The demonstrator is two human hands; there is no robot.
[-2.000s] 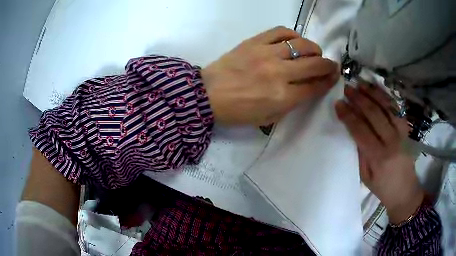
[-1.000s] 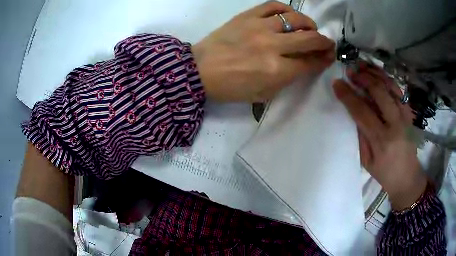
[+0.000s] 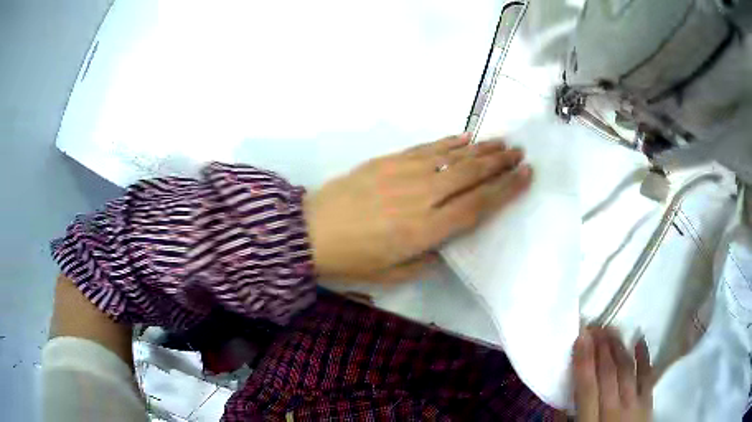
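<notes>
The white garment panel (image 3: 536, 280) lies on the machine table and runs up to the presser foot and needle (image 3: 567, 103). My left hand (image 3: 412, 206), a little blurred, lies flat with its fingers on the panel's left part, below and left of the presser foot. My right hand (image 3: 612, 375), cut off by the bottom edge, rests its fingertips on the fabric at the lower end of the zip (image 3: 647, 255). The zip shows as a narrow brownish line to the right. Whether either hand pinches cloth cannot be told.
The sewing machine head (image 3: 660, 58) is at the upper right. A metal slide plate (image 3: 493, 70) is set in the white table (image 3: 272, 82). Dark red checked clothing (image 3: 371, 363) is below the table edge, with white scraps (image 3: 177, 387) at the lower left.
My left hand has moved down and left from the presser foot and flattened. My right hand has moved down, away from the needle. The zip and more fabric on the right are now uncovered.
</notes>
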